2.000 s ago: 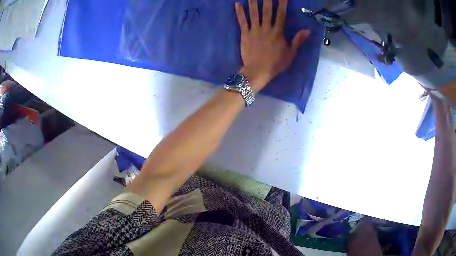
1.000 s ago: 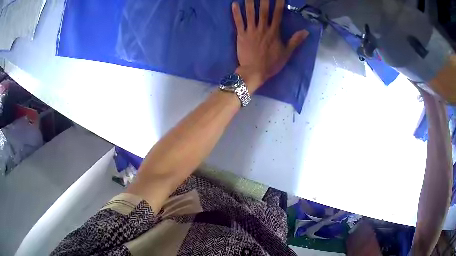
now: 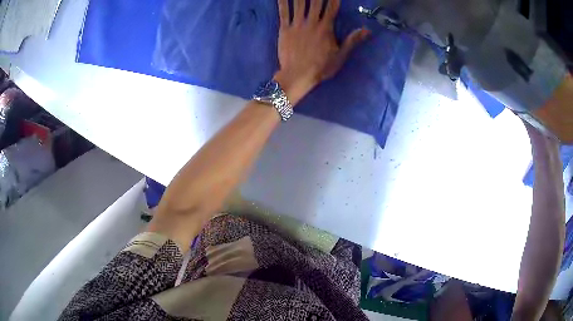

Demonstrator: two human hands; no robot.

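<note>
A dark blue fabric lay (image 3: pixel 213 44) lies flat on the white table, with a brighter blue strip at its left end. My left hand (image 3: pixel 308 47) presses palm down on it, fingers spread, holding nothing; a metal watch is on the wrist. A grey cutting machine (image 3: pixel 477 37) stands at the upper right, over the lay's right part. My right forearm (image 3: pixel 540 219) reaches up to the machine's orange band; the right hand is hidden there, so its grip cannot be made out.
A small blue piece (image 3: pixel 484 97) lies under the machine's near side, and more blue cloth (image 3: pixel 540 166) lies at the right. Pale pieces (image 3: pixel 25 28) are at the far left. Scraps (image 3: pixel 402 282) lie below the table edge (image 3: pixel 452 269).
My left hand has shifted a little left on the lay. The machine has moved left over the lay's upper right, and my right forearm has moved slightly with it.
</note>
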